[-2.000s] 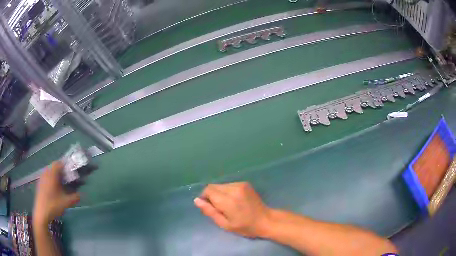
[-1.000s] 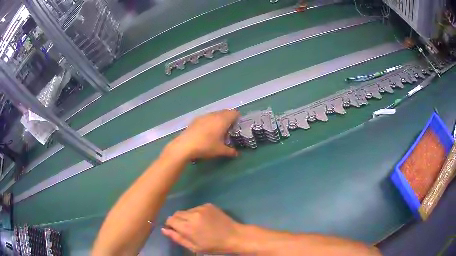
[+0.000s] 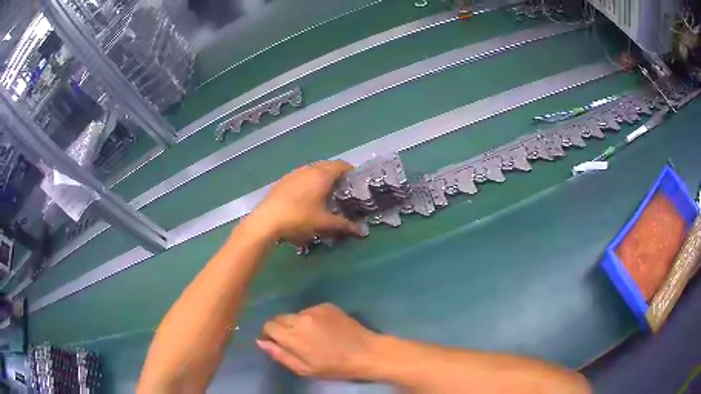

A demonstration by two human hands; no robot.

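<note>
My left hand point(image 3: 307, 202) grips the end of a stack of grey toothed metal strips point(image 3: 375, 188) and holds it over the strip line. Another strip point(image 3: 421, 202) lies under the stack, its teeth showing below it and left of my hand. The line of strips point(image 3: 492, 165) runs from there to the upper right on the green bench. My right hand point(image 3: 319, 341) is loosely curled over the near part of the bench; whether it holds something small I cannot tell.
A blue bin point(image 3: 624, 278) with orange parts stands at the right, a yellow-tan strip point(image 3: 676, 278) along it. Green-and-white tools point(image 3: 590, 166) lie by the line. Stacked strips point(image 3: 65, 371) sit lower left. A separate strip point(image 3: 260, 113) lies beyond the rails. A metal post point(image 3: 115, 202) stands left.
My left hand brought the stack from the far left to the strip line. Since one second ago a strip lies beneath the stack, joining the line. The strip beyond the rails has shifted left in view.
</note>
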